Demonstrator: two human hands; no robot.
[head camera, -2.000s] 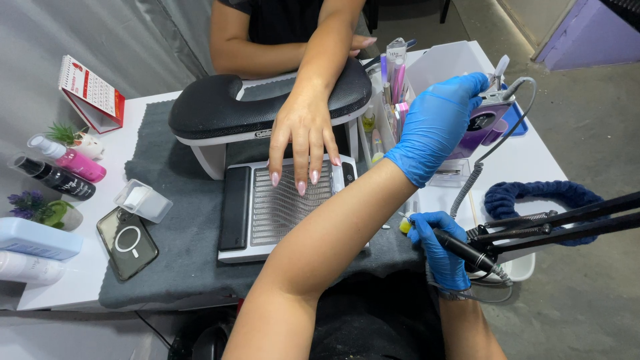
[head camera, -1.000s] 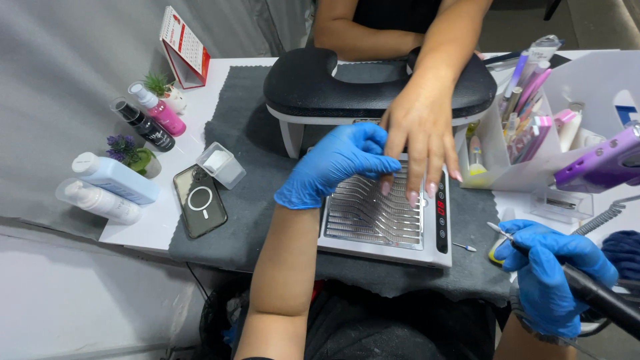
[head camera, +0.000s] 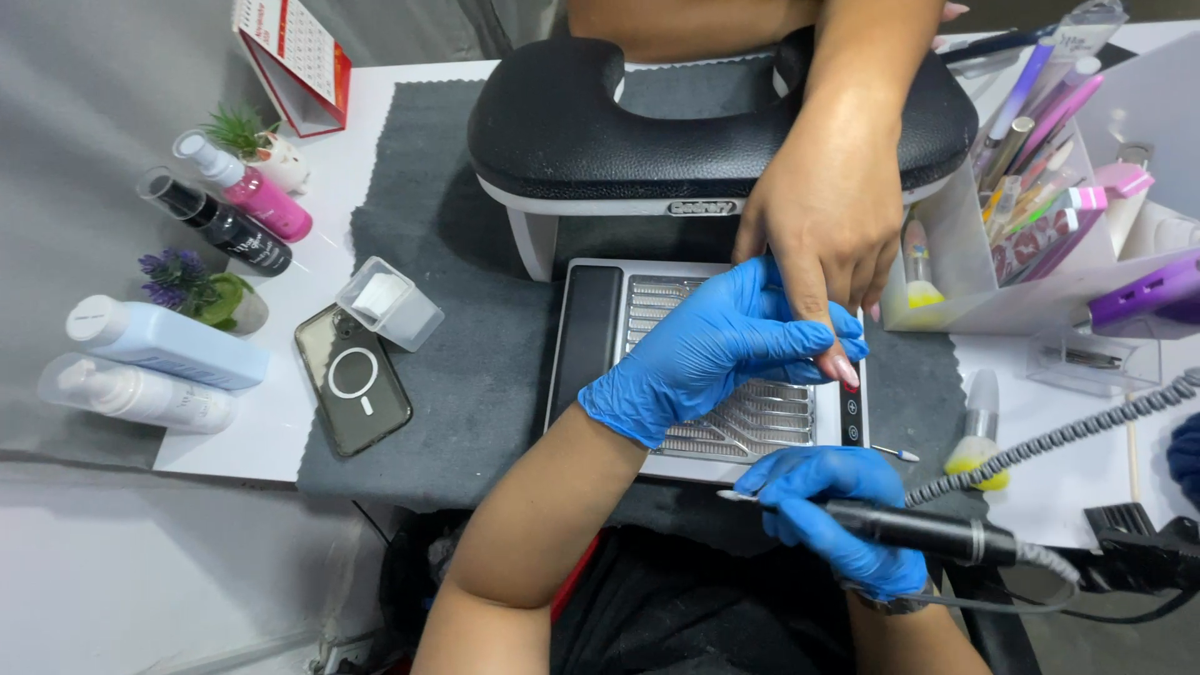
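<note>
My left hand (head camera: 727, 342), in a blue glove, grips a finger of the other person's hand (head camera: 830, 206) above a nail dust collector (head camera: 586, 347) with a metal grille. That finger has a long pale pink nail; the person's wrist lies over a black padded armrest (head camera: 647, 159). My right hand (head camera: 834, 511), gloved too, holds a black electric nail drill handpiece (head camera: 923, 532) with its bit pointing left, below the collector's front edge and apart from the nail. A coiled grey cord (head camera: 1059, 441) passes close by. A loose drill bit (head camera: 895, 454) lies right of the collector.
On the left are a phone (head camera: 354, 384), a small clear plastic container (head camera: 389, 305), several bottles (head camera: 169, 342), potted plants and a desk calendar (head camera: 295, 66). At right stand a white organizer (head camera: 947, 314) with brushes, a purple device (head camera: 1148, 291) and a yellow-tipped brush (head camera: 980, 431).
My left hand moved from the right side onto the other person's fingers and now grips one. My right hand has brought the drill nearer the collector's front. The view has shifted.
</note>
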